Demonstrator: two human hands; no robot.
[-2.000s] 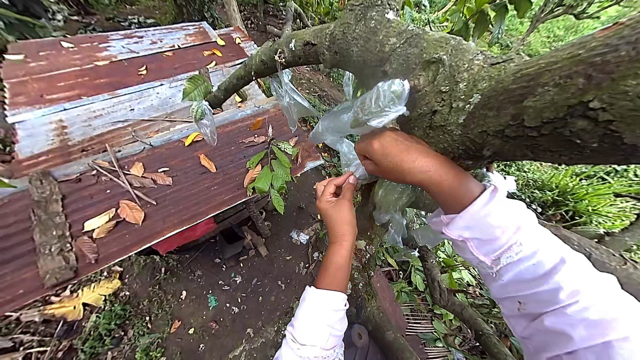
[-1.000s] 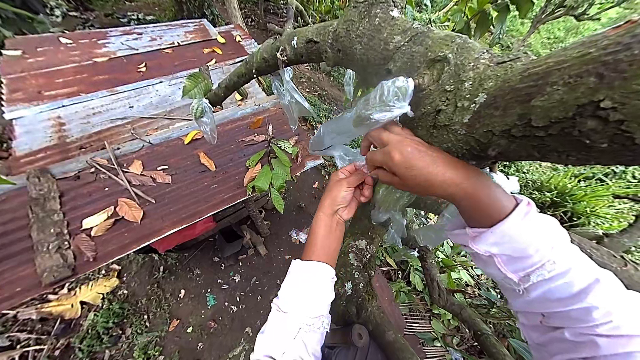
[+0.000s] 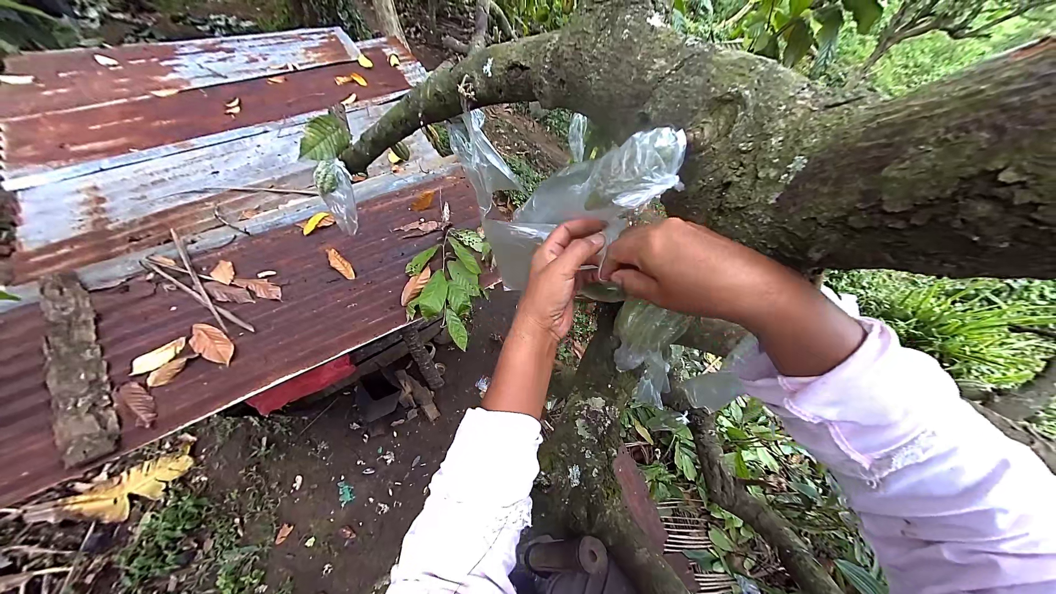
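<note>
A clear plastic bag (image 3: 590, 186) hangs against the underside of a mossy tree limb (image 3: 701, 91), its upper end crumpled. The fingers of my left hand (image 3: 557, 276) pinch the bag's lower edge. My right hand (image 3: 660, 260) grips the same plastic just to the right, fingertips close to the left ones. What lies inside the bag is hard to tell. More clear plastic bags hang nearby: one (image 3: 481, 157) to the left, one (image 3: 648, 334) below my right hand, and a small one (image 3: 340, 198) around a green pod at the branch tip.
A rusty corrugated metal roof (image 3: 289, 289), with dry leaves, sticks and a wooden plank (image 3: 78, 371), lies below at left. A leafy shoot (image 3: 450, 285) stands by its edge. Thick limbs cross at right, and a trunk (image 3: 590, 462) runs down toward the soil.
My hands have shifted on the bag; the left hand is now higher, with its fingers on the bag's spread lower part. The plastic below the crumpled end looks wider than before.
</note>
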